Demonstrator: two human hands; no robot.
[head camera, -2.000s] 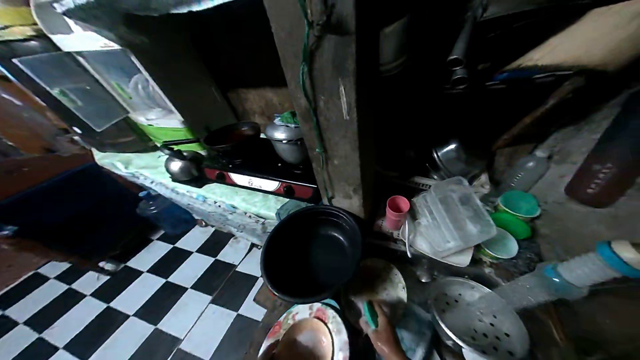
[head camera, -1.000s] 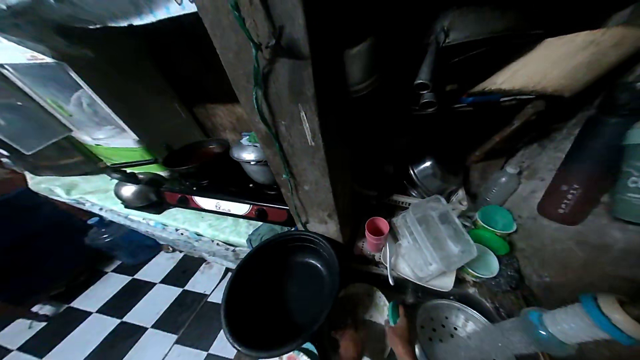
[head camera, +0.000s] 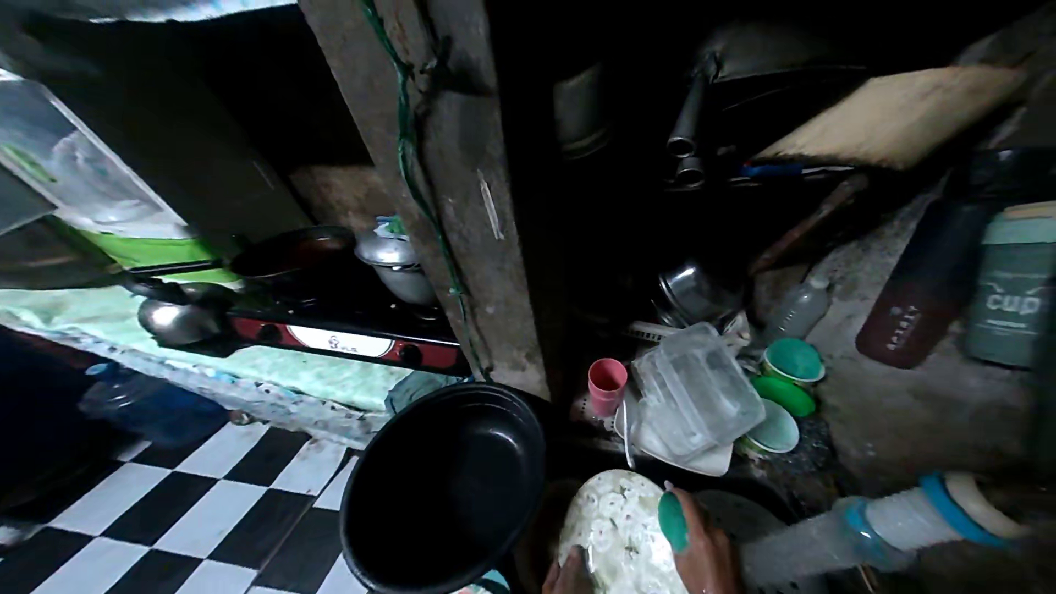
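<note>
Low in the view, a pale patterned plate (head camera: 620, 532) is tilted between my two hands. My left hand (head camera: 569, 573) grips its lower left edge, only the fingers showing at the bottom of the frame. On the plate's right side, my right hand (head camera: 701, 549) presses a green scrubbing pad (head camera: 673, 521) against the rim. Just left of the plate stands a large black plastic basin (head camera: 450, 487). A clear plastic hose or tube with blue bands (head camera: 887, 520) comes in from the right, beside my right hand.
Behind the hands are a pink cup (head camera: 607, 386), clear plastic containers (head camera: 701, 392) and green bowls (head camera: 794, 360). A wooden post (head camera: 495, 247) rises in the middle. To its left, a gas stove (head camera: 346, 338) bears a pan (head camera: 289, 252) and a lidded pot (head camera: 400, 264). Bottles stand at right.
The pale plate has come up between my hands. The flowered plate with a brown bowl, seen two seconds ago at the bottom, is now largely out of sight, and the black basin covers that area.
</note>
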